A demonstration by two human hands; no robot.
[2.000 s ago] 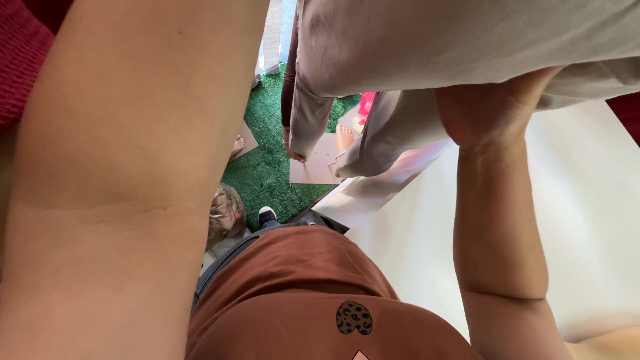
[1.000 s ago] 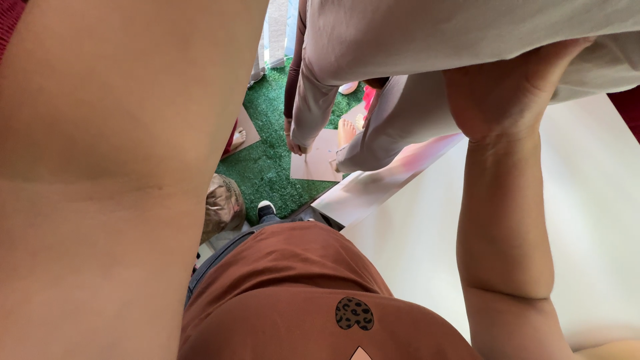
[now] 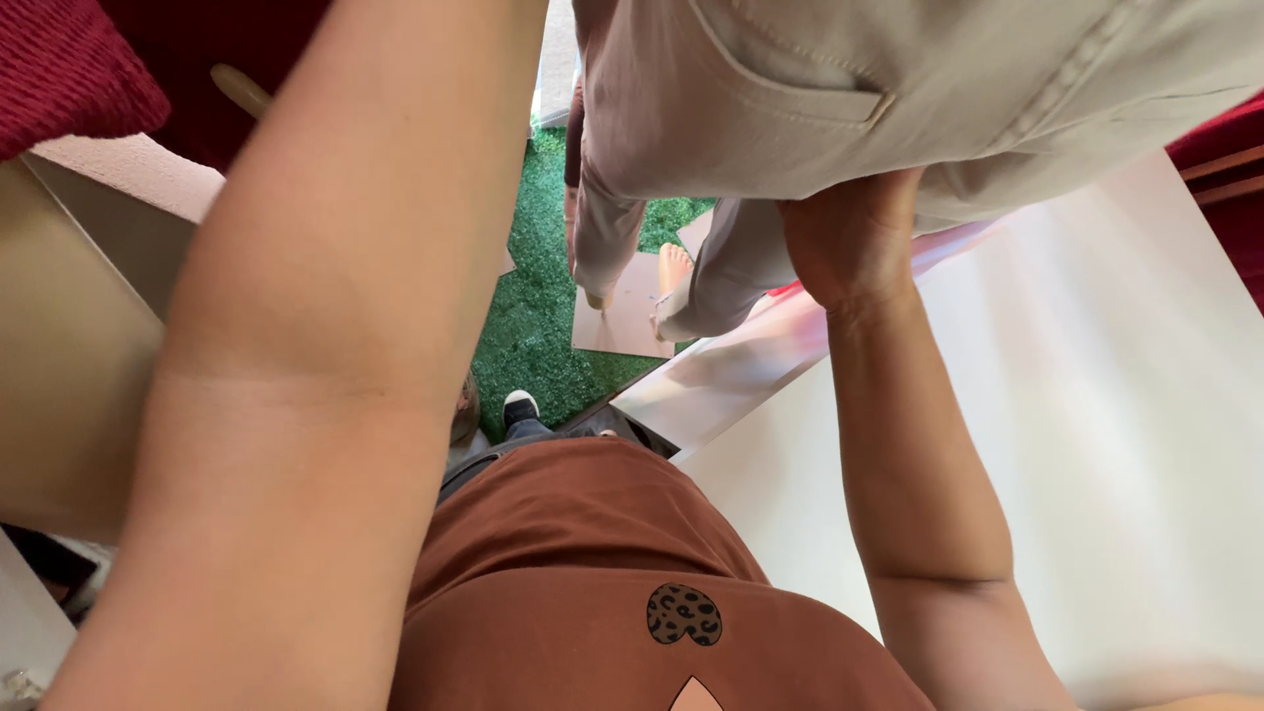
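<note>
Light beige trousers (image 3: 770, 109), with a pocket and seams showing, fill the upper right of the view. My right hand (image 3: 854, 237) is raised to their lower edge, palm and wrist showing. Its fingers are hidden by the cloth, so their grip cannot be made out. My left forearm reaches up past the top edge, and the left hand is out of view. Beyond the near trousers, another pair of beige-clad legs (image 3: 731, 267) ends in bare feet that look like a mannequin's (image 3: 674, 269), at a pinkish square base plate (image 3: 622, 321).
Green artificial turf (image 3: 538, 316) covers the floor ahead. A large white panel or surface (image 3: 1066, 395) lies to the right. Dark red fabric (image 3: 212, 69) hangs at the upper left, above a beige rounded form (image 3: 69, 365). A dark shoe (image 3: 519, 407) shows below, past the brown shirt.
The near trousers now show their pocket and hang lower in view. More red fabric and a beige form appear at left beside my left arm. My right hand remains at the trousers.
</note>
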